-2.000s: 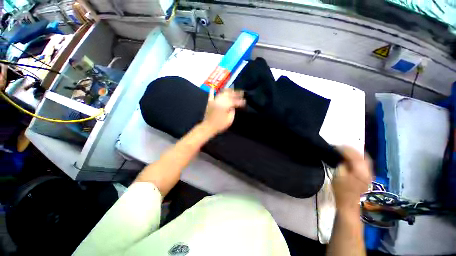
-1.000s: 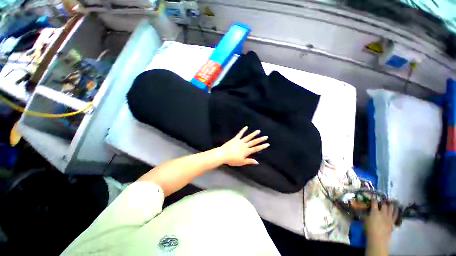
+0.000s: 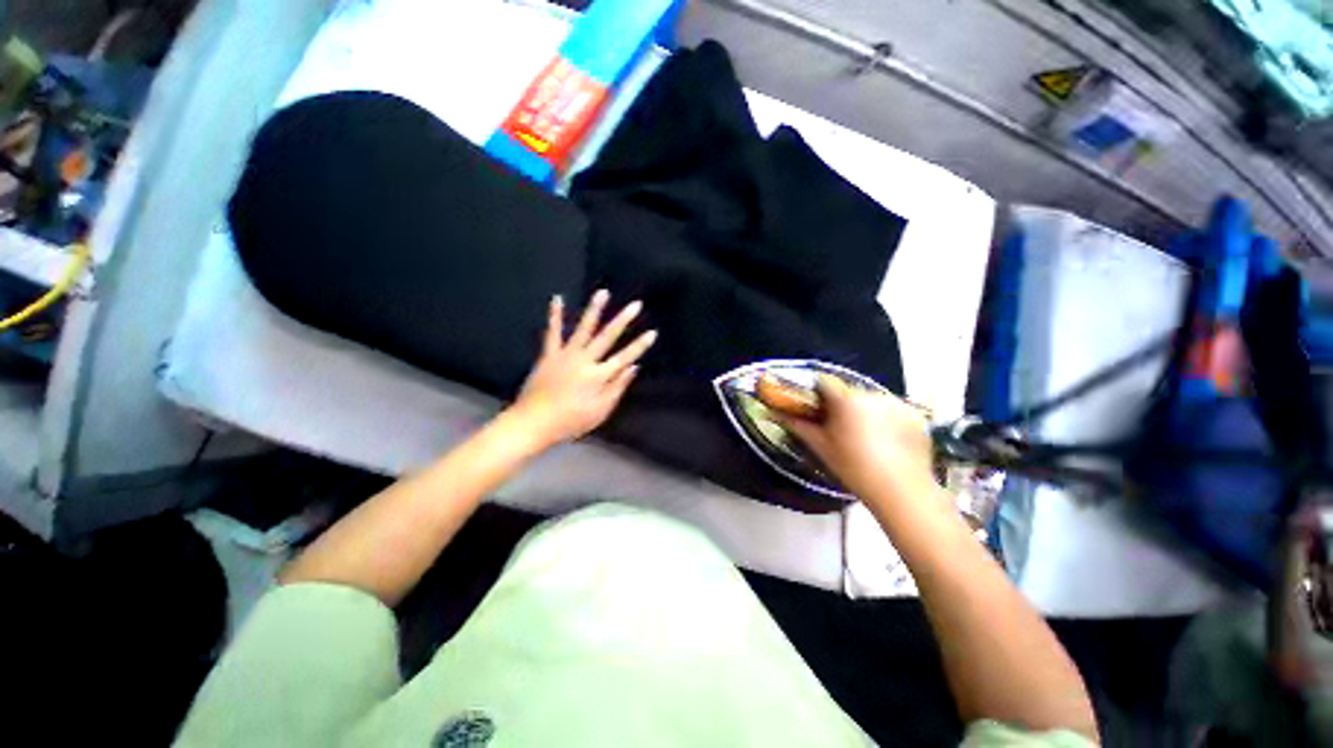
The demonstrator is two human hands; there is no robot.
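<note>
A black garment [image 3: 687,278] is spread over the right part of the long, black, round-ended pressing board [image 3: 395,234], with loose folds toward the back. My left hand [image 3: 582,383] lies on the cloth near the board's middle, fingers spread, holding nothing. My right hand [image 3: 863,439] is closed around the brown-orange handle of the steam iron [image 3: 753,417]. The iron lies over the garment near the board's right end, its tip pointing left. My hand covers part of the iron.
The white padded table [image 3: 263,373] holds the board. A blue arm [image 3: 607,44] with a red label stands behind it. Dark hoses [image 3: 1082,453] run right from the iron. A whitish stained cloth [image 3: 877,563] lies at the table's right end. A second white table [image 3: 1096,541] stands at right.
My right hand has brought the iron from the right-end rest onto the garment. My left hand stays flat on the cloth, nearer the board's middle. The camera view has shifted.
</note>
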